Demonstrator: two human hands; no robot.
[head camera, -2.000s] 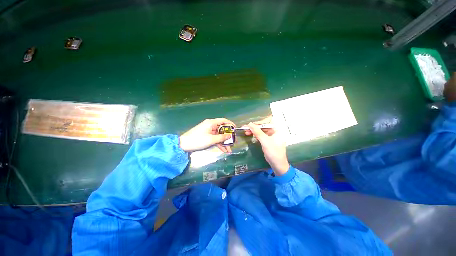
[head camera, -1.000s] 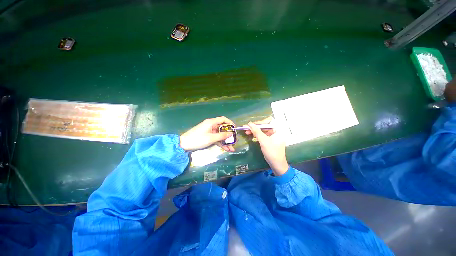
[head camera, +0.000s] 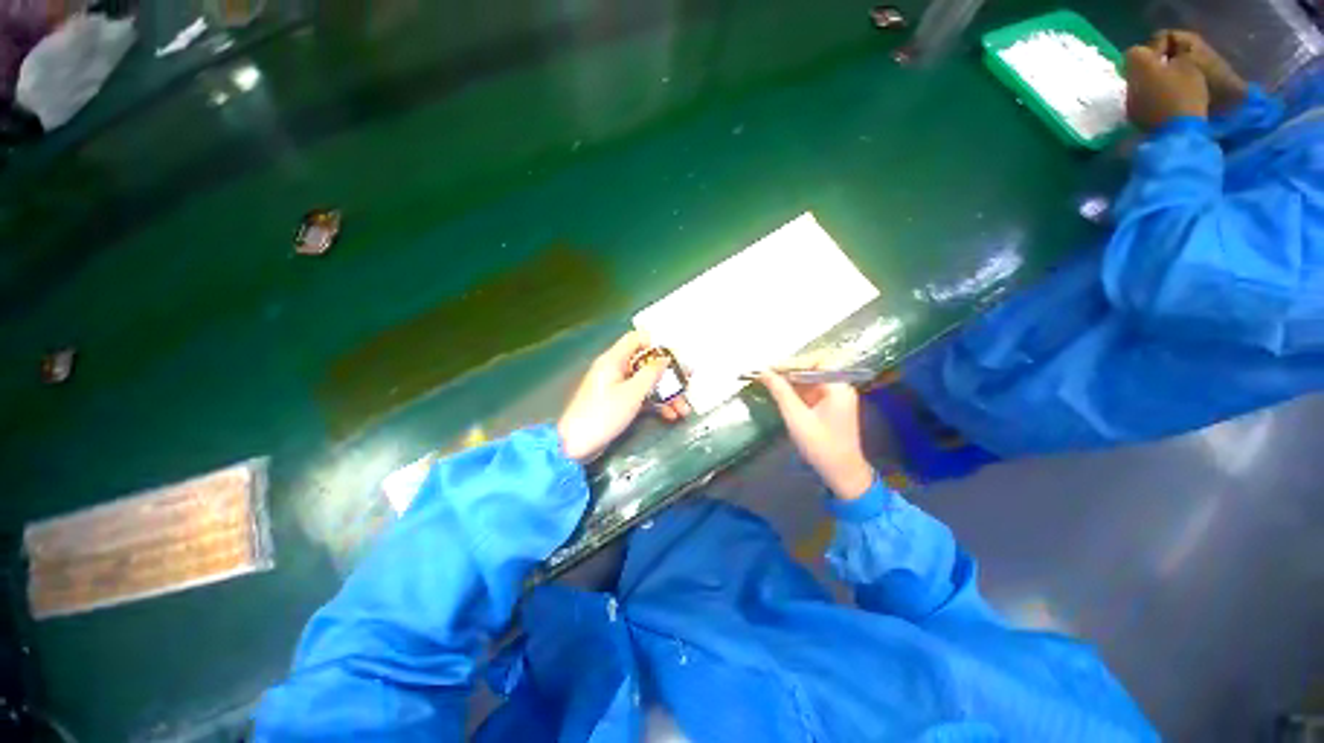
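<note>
My left hand (head camera: 617, 399) holds a small dark watch housing (head camera: 664, 378) with a shiny rim and a pale inside between its fingertips, at the near left corner of the white adhesive sheet (head camera: 762, 302). My right hand (head camera: 820, 417) holds thin metal tweezers (head camera: 835, 376) like a pen. Their tip is over the sheet's near edge, apart from the housing. I cannot tell whether the tip holds anything.
Green bench (head camera: 479, 160) with other housings (head camera: 318, 232) (head camera: 58, 364) (head camera: 886, 18). Amber strips (head camera: 472, 334) lie behind my left hand, a bagged striped sheet (head camera: 148, 537) at left. A neighbour's hands (head camera: 1169, 80) are beside a green tray (head camera: 1000, 55) of white parts.
The view has turned and shifted right. The tweezers have left the housing and are now at the sheet's near edge. My left hand has come close to the sheet with the housing.
</note>
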